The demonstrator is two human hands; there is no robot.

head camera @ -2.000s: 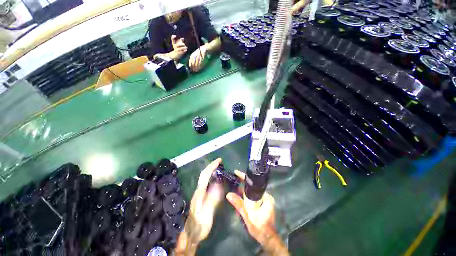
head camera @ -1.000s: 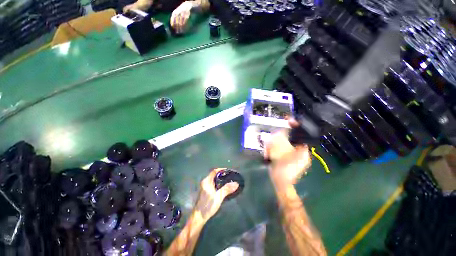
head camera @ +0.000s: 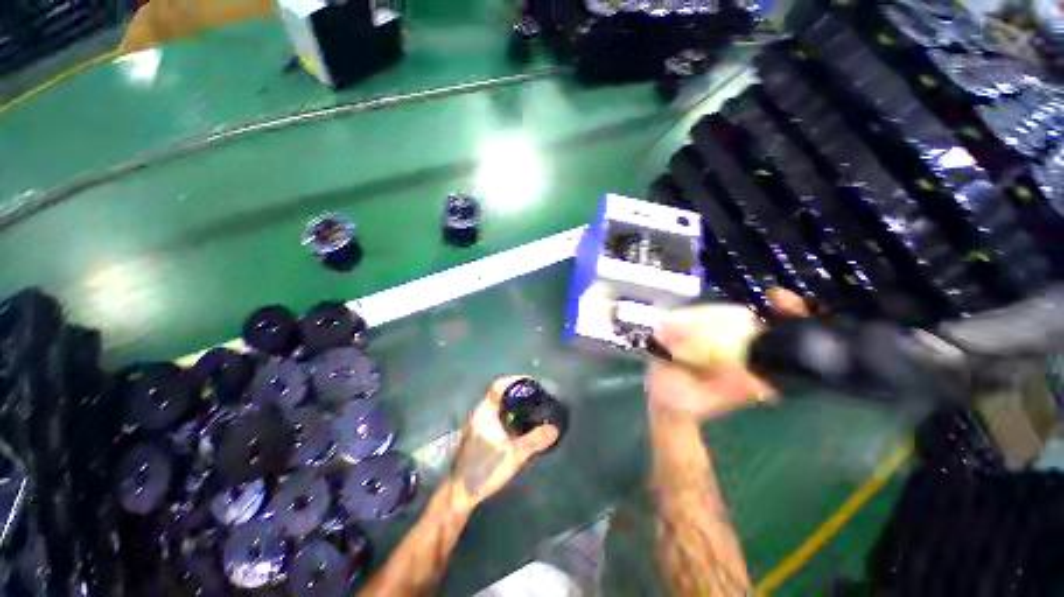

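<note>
My left hand holds a short round black housing assembly low over the dark green near work area. My right hand is closed around the black electric screwdriver, which is tilted nearly level, its body and line blurred to the right. The driver's front end points left at the low front ledge of the white screw feeder with blue sides. Metal bits show in the feeder's open top. The driver tip itself is hard to make out.
Flat black end covers are heaped at left. Two round assemblies stand beyond the white edge strip. Black blister trays are stacked at right. A second feeder is at the top. A crumpled pale sheet lies at the near edge.
The screwdriver has swung from upright to nearly level, with my right hand now at the feeder ledge. My left hand has kept the assembly. The standing assemblies appear further left as the view shifted.
</note>
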